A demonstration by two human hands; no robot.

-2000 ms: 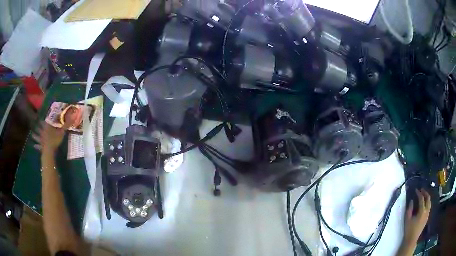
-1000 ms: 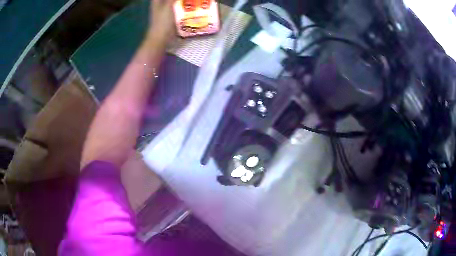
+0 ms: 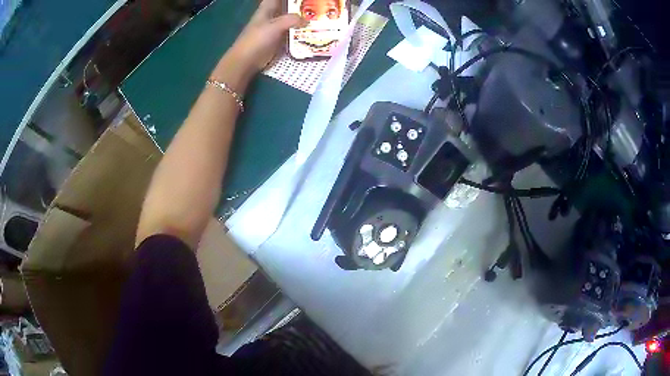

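Note:
My left hand (image 3: 262,33) is at the top edge, partly cut off, with its thumb on the side of a lit smartphone (image 3: 318,31) that lies over a printed label sheet (image 3: 300,72). The hand appears to hold the phone by its left edge. A dual-lens security camera (image 3: 397,172) lies on the white foam sheet (image 3: 330,294), lenses up, its lower round head with pale LED lamps. A black antenna (image 3: 341,183) runs along its left side. My right hand is not in view.
A grey camera housing (image 3: 525,106) with looping black cables stands right of the lying camera. More cameras (image 3: 599,286) and a red light (image 3: 653,346) are at lower right. A white strip (image 3: 323,110) crosses the green mat (image 3: 184,95). An open carton (image 3: 95,198) is at left.
The view has swung left and tilted, so the camera and phone appear further right. My left hand has come onto the phone, whose screen is now brighter. My right hand has left the picture.

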